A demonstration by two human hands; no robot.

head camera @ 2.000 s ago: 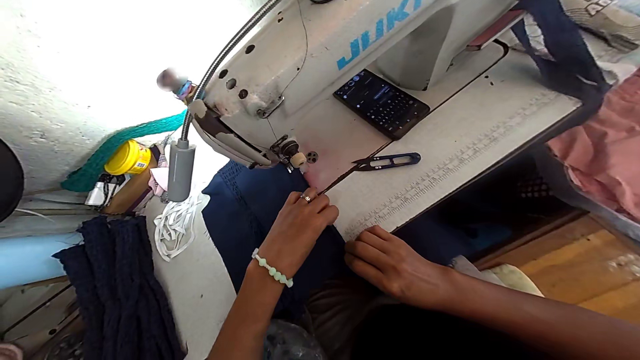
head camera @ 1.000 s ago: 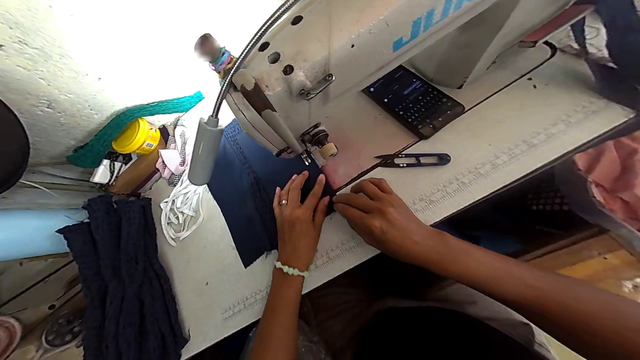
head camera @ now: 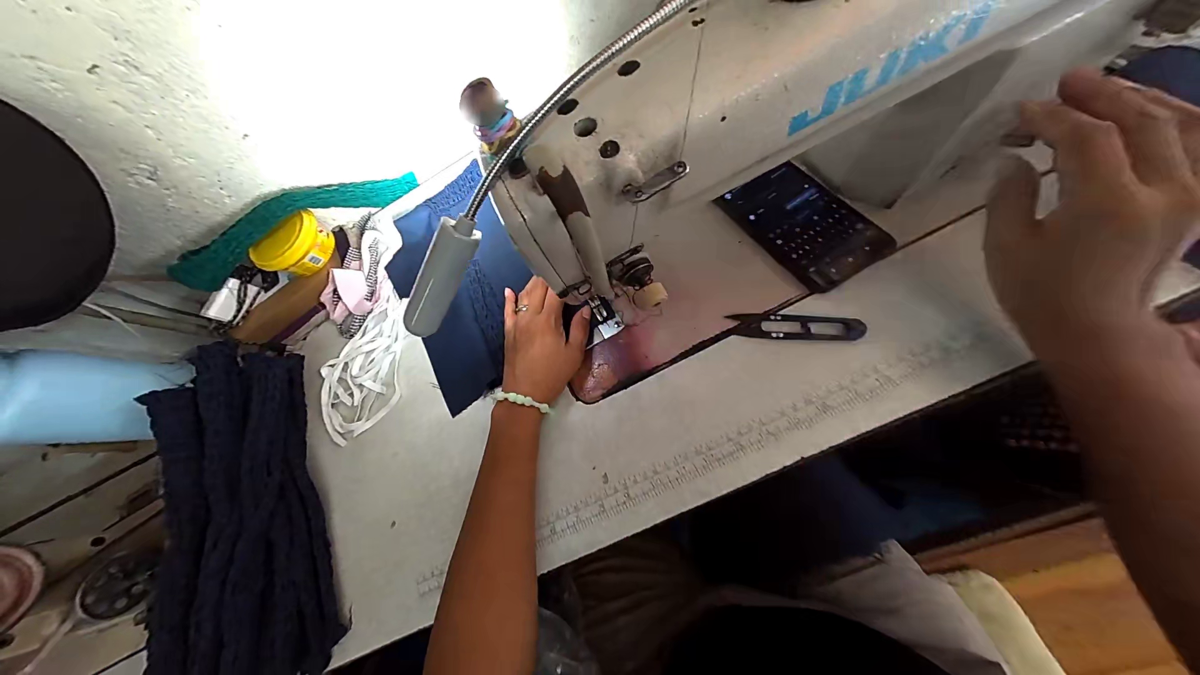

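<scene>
My left hand [head camera: 544,345], with a ring and a pale beaded bracelet, lies on navy fabric [head camera: 461,291] beside the presser foot [head camera: 605,323] of a Juki sewing machine [head camera: 731,84]. Its fingers press the cloth's edge down near the needle. My right hand [head camera: 1106,197] is raised at the right, blurred, its fingers apart and nothing seen in it. Thread snips [head camera: 802,326] lie on the machine bed's edge, and a smartphone [head camera: 806,225] with a lit keyboard lies behind them. The fabric reaches left and back behind the machine head.
A grey gooseneck lamp [head camera: 443,277] hangs over the fabric. White elastic strips [head camera: 361,375], a yellow tub [head camera: 292,244] and teal cloth [head camera: 281,220] are at the left. Gathered dark navy fabric [head camera: 248,506] drapes over the table's left edge. A printed ruler scale [head camera: 712,464] runs along the front edge.
My right hand has left the fabric by the needle and risen to the far right. My left hand stays on the cloth, which now lies farther left and back. The view has shifted.
</scene>
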